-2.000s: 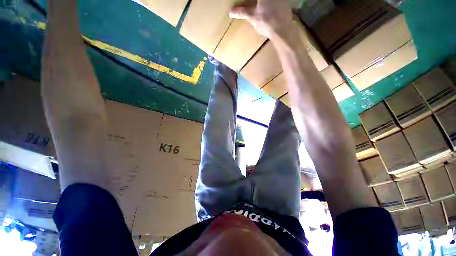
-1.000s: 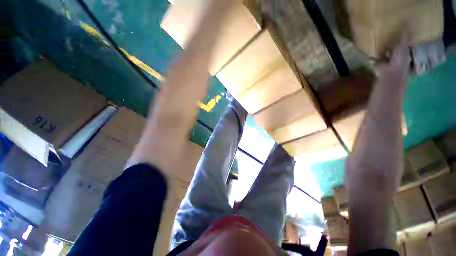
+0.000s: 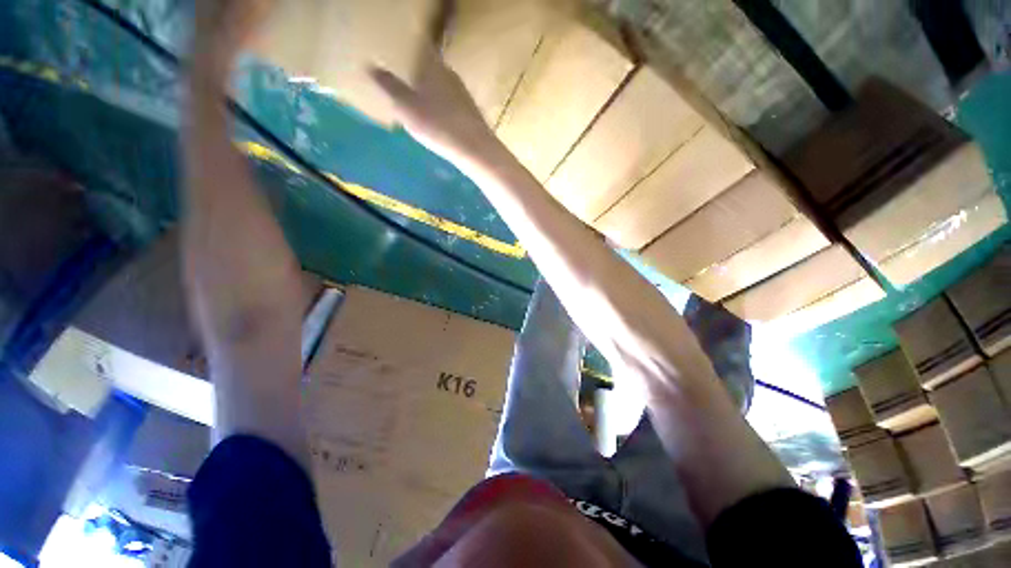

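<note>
Blurred brown cartons (image 3: pixel 333 47) are at the top left, between my hands. My left hand (image 3: pixel 231 24) is blurred at the top edge and presses on their left end. My right hand (image 3: pixel 435 102) is at their right end, thumb and fingers spread against the cardboard. A row of plain cartons (image 3: pixel 649 139) runs diagonally down to the right from beside my right hand, along the wooden pallet (image 3: pixel 721 50). How many cartons I hold is not clear.
A dark-sided carton (image 3: pixel 870 155) and a lighter one (image 3: pixel 926 227) are at the upper right. Stacked cartons (image 3: pixel 964 405) fill the lower right. Flat cardboard marked K16 (image 3: pixel 410 422) lies beside my legs. A yellow line (image 3: pixel 410 211) and black cable cross the green floor.
My right hand has moved left from the pallet area, and my left hand has moved left too. Cartons now show between them. More of the diagonal row is visible.
</note>
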